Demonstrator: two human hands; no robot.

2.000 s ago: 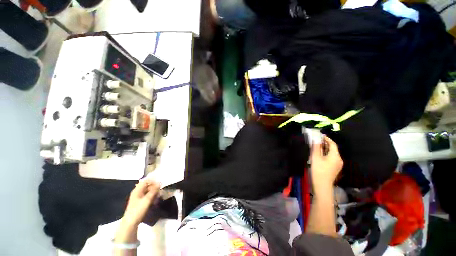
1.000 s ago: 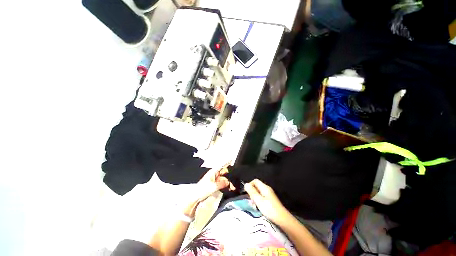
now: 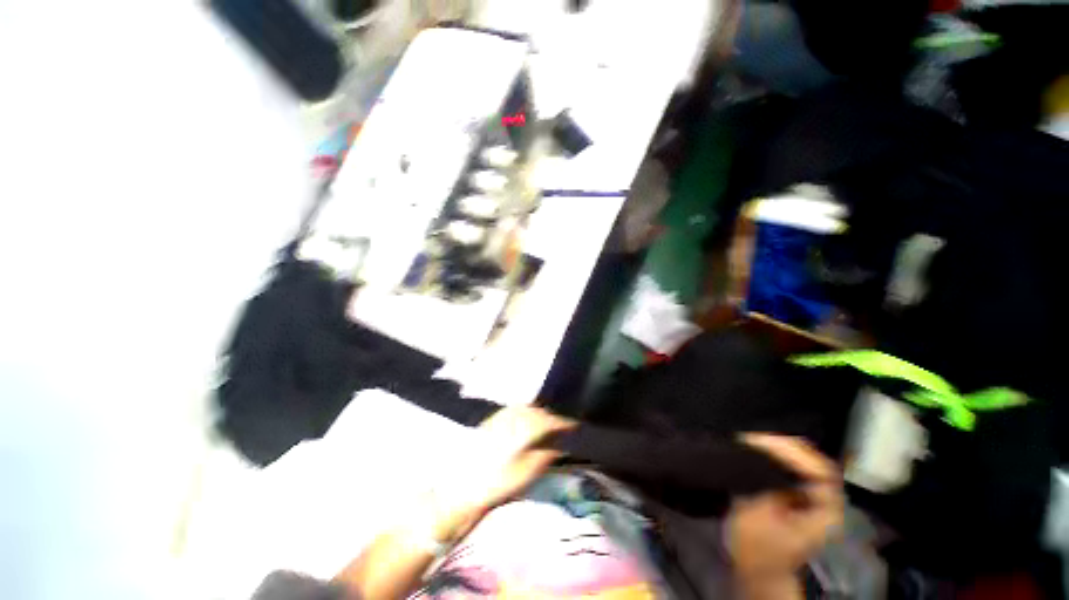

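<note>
The frame is blurred by motion. A black fabric strip (image 3: 668, 459) is stretched between my two hands in front of my lap. My left hand (image 3: 516, 451) grips its left end, just below the front corner of the machine table. My right hand (image 3: 788, 498) grips its right end, with the fingers folded over the cloth. More black fabric (image 3: 715, 381) lies right behind the strip. The white overlock machine (image 3: 428, 141) stands on the table beyond my left hand.
A black garment pile (image 3: 311, 363) lies left of the machine. A phone (image 3: 571, 133) lies right of it. An open carton (image 3: 736, 264) holds shiny blue contents and a white roll. A neon green tie (image 3: 897, 373) crosses black bundles (image 3: 996, 234) at the right. The floor (image 3: 694, 217) is green.
My hands were close together a second ago and are now apart, with the strip stretched between them. My right hand has moved right. Earlier, it was over by the green tie.
</note>
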